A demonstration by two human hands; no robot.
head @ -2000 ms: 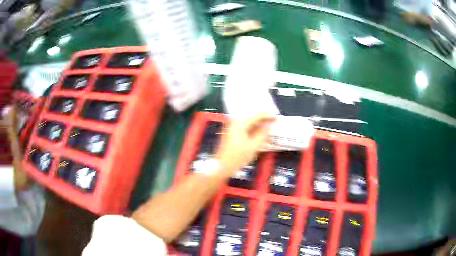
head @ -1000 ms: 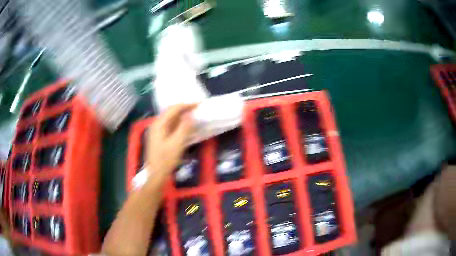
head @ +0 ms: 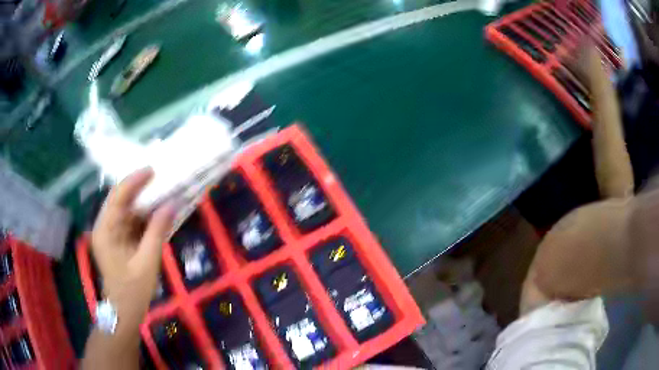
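Observation:
My left hand point(head: 134, 231) is at the left, over the red foam tray point(head: 361, 231). Its fingers are closed on a white, bunched printed label sheet point(head: 184, 155), which is blurred and covers part of the back row. A small white label point(head: 106, 316) is on my left wrist. Several black open-backed phones point(head: 303, 199) lie in the tray slots, with gold patches at one end and silver and blue parts at the other. A dark strip sheet point(head: 249, 112) with white edges shows partly behind the white sheet. My right hand is not in view.
Another red tray point(head: 36, 303) is cut off at the lower left, with a pale sheet point(head: 32, 209) above it. A red tray point(head: 535, 58) stands at the upper right by another person's forearm point(head: 610, 144). Small items lie on the green table point(head: 390, 130).
The view has swung right, so the near tray appears further left and tilted. My left hand still holds the white sheet, now seen more bunched. The far right tray and another person's forearm have come into view.

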